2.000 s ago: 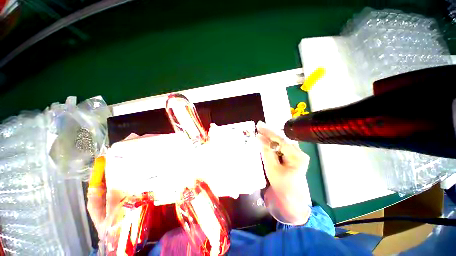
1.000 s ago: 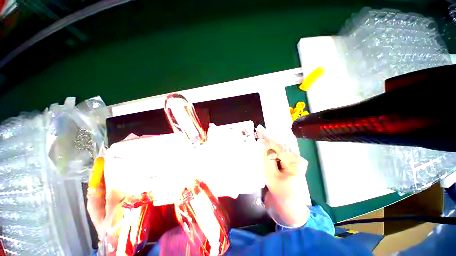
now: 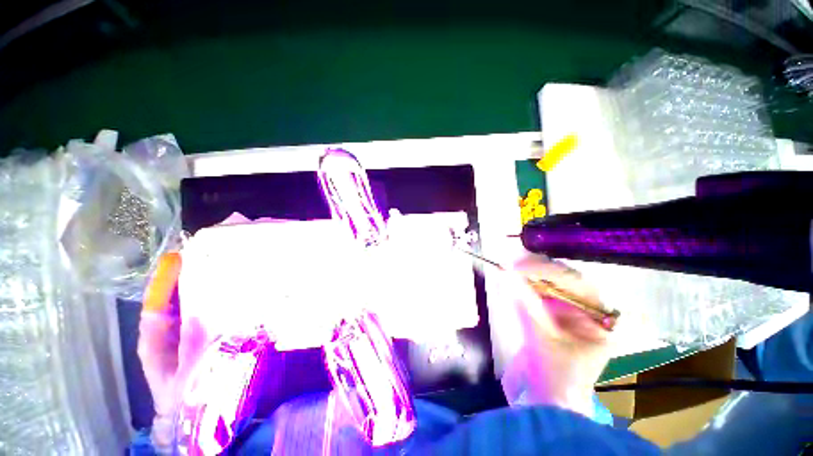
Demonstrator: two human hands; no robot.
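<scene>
A glaring, overexposed white housing (image 3: 312, 276) lies over a dark mat (image 3: 258, 196) with a white border. Glossy lobes, now purple-tinted, show over it, one at its top (image 3: 353, 198) and two at its bottom. My left hand (image 3: 160, 329), with a yellow-orange finger cot, holds the housing's left side. My right hand (image 3: 562, 334) holds a thin gold tool (image 3: 575, 303); its fine tip points at the housing's upper right corner. Glare hides the housing's details and some of my fingers.
A large black screwdriver body (image 3: 660, 232) reaches in from the right above my right hand. Yellow pieces (image 3: 532, 207) and a yellow tube (image 3: 559, 153) lie near a white slab (image 3: 579, 116). Clear trays stand at both sides. A bag of grey grains (image 3: 129, 218) is left; a cardboard box (image 3: 686, 401) is lower right.
My right hand has moved right and down from the housing's edge, and the gold tool now shows in it. The view has shifted slightly. The lobes' tint changed from red to purple.
</scene>
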